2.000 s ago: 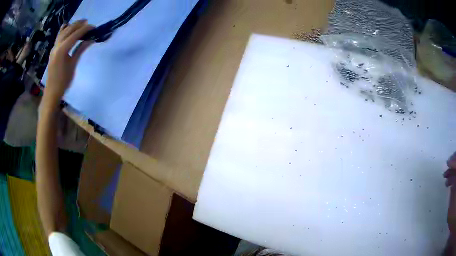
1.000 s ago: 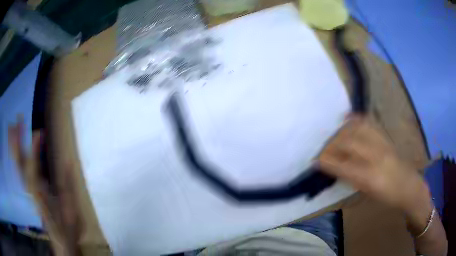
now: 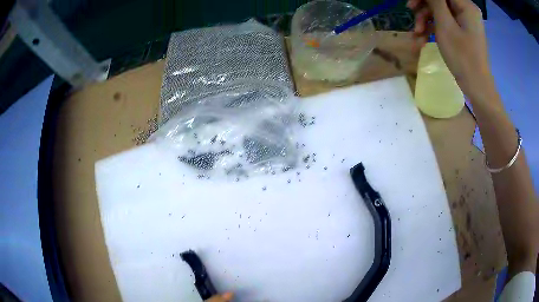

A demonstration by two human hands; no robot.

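A black U-shaped bracket (image 3: 383, 236) lies over the white foam sheet (image 3: 283, 236), hooked ends pointing away from me; the bottom edge cuts off its curve. My left hand (image 3: 221, 296) shows only fingertips, on the bracket's left arm. My right hand (image 3: 455, 47) is at the top right, by the blue handle of a paintbrush (image 3: 366, 16). The top edge cuts off where handle and fingers meet, so the grip is unclear. The brush's orange bristles are in the clear plastic tub (image 3: 325, 66). An open clear bag (image 3: 236, 133) has grey balls at its mouth.
A full bag of balls (image 3: 224, 56) lies behind the open bag, left of the tub. A pale yellow squeeze bottle (image 3: 438, 88) stands below my right hand. Small specks dot the foam and brown board (image 3: 80, 194). Light-blue sheets (image 3: 20, 177) are at both sides. A grey metal piece (image 3: 50, 44) is top left.
The view has swung from the left stack back to the foam. My right hand has left the bracket and moved up to the brush. My left hand has come to the bracket's left arm.
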